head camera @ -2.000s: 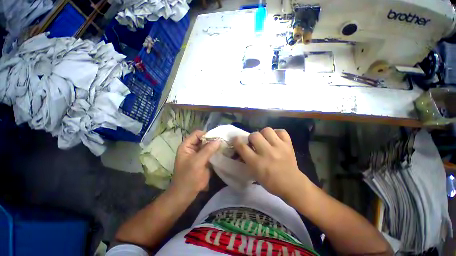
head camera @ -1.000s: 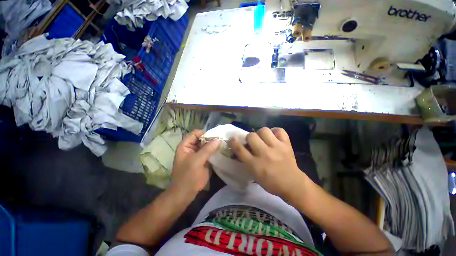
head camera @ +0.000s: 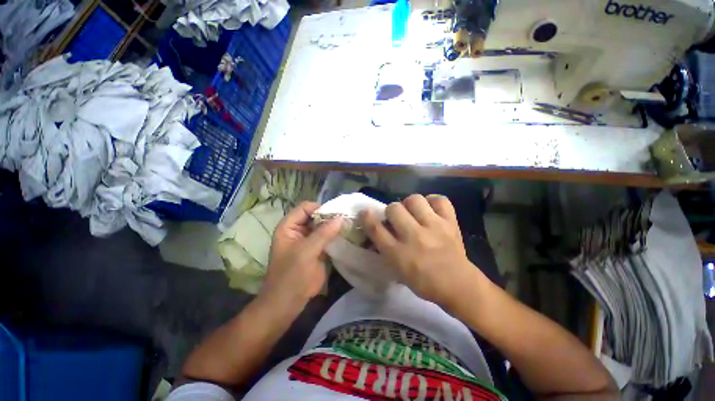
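An off-white sewn fabric piece is held in the air above my lap, just in front of the table's edge. A beige, uneven seam edge shows along its upper part between my hands. My left hand pinches its left side between thumb and fingers. My right hand grips its right side, with fingers bent over the seam; the fingertips are partly hidden by the cloth.
The white table with the cream sewing machine is ahead. Dark thin tools lie on it. A loose cloth pile and blue crate are left, yellowish pieces hang nearby, stacked grey pieces right, a blue bin lower left.
The view has shifted slightly, so the table and machine appear a little higher. Both hands keep hold of the fabric piece in nearly the same pose.
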